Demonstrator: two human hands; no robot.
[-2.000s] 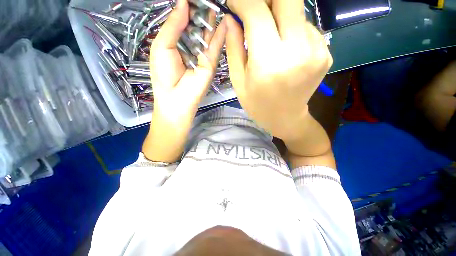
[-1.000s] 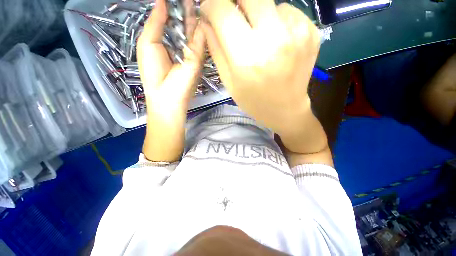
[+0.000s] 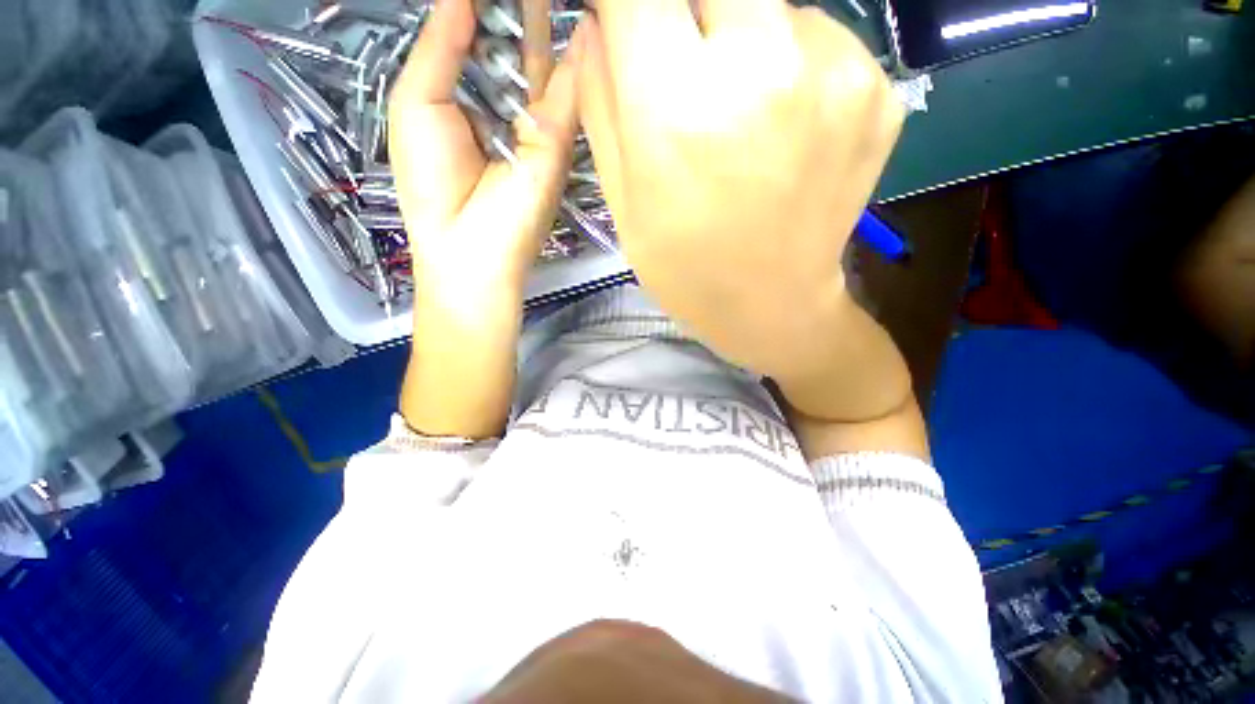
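My left hand [image 3: 475,206] is bare and holds several silver cylindrical motors [image 3: 498,85] side by side, their thin shafts pointing down toward the palm. My right hand [image 3: 750,179] is bare, back up, its fingers bent beside the left fingertips at the top edge. Its fingertips are hidden or cut off, so I cannot tell what it holds. Both hands are over a white parts bin [image 3: 361,325] heaped with silver motors [image 3: 310,145] with thin red wires.
Clear plastic boxes [image 3: 124,289] are stacked at the left. A black smartphone [image 3: 991,28] lies at the upper right beside a white scrap [image 3: 911,92]. A blue pen [image 3: 882,235] is at the bench edge. Another person's arm shows at the right. A crate of parts [image 3: 1101,633] is at the lower right.
My left hand moved left from its earliest position, then slightly back right, still holding the motors. My right hand shifted slightly left overall and stays close to the left fingers.
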